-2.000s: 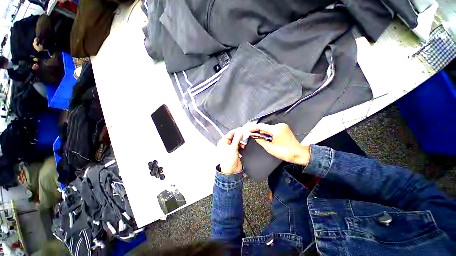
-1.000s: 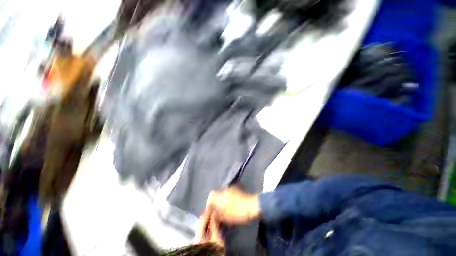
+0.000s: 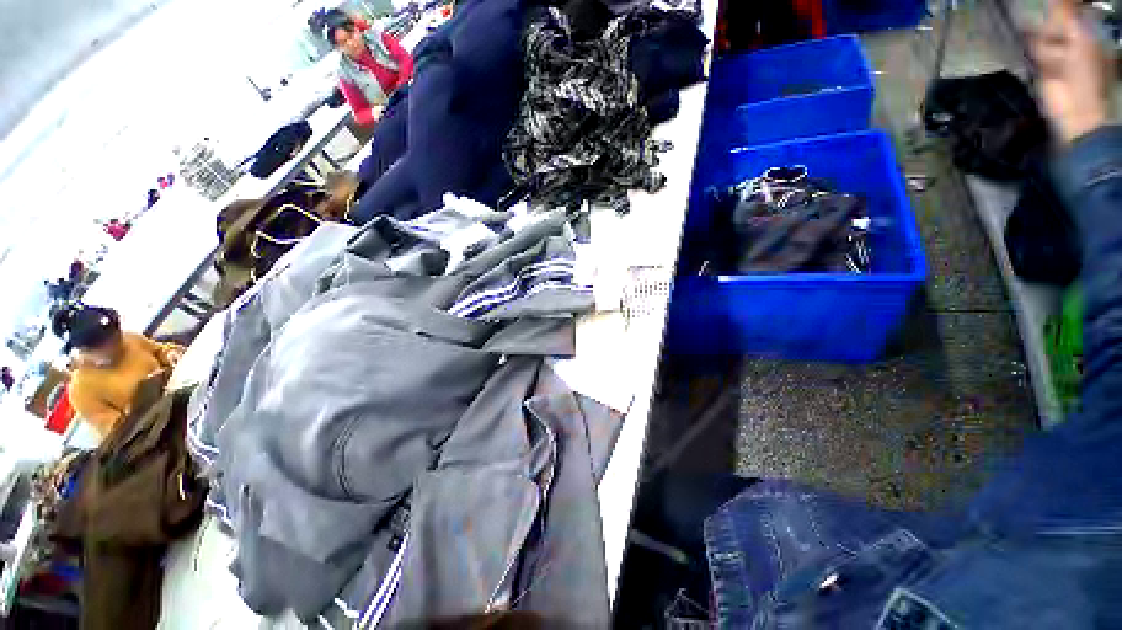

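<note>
A large heap of grey garments (image 3: 357, 382) with white-striped trim lies on the white table (image 3: 634, 425) in front of me. A grey panel (image 3: 461, 535) with an open edge hangs toward the bottom of the picture. My right hand (image 3: 1068, 74) is raised at the upper right, away from the garments, blurred and near the picture's edge; I cannot tell whether it holds anything. My left hand is not in view.
Blue bins (image 3: 818, 314) stand on the speckled floor right of the table, one holding dark garments (image 3: 794, 228). Black-and-white patterned fabric (image 3: 578, 105) and navy fabric (image 3: 449, 111) lie farther up. Two people (image 3: 117, 382) are at the left and back.
The view has swung up and to the right. My right hand has left the garment edge and moved up to the far right. My left hand, phone and small black pieces have left view.
</note>
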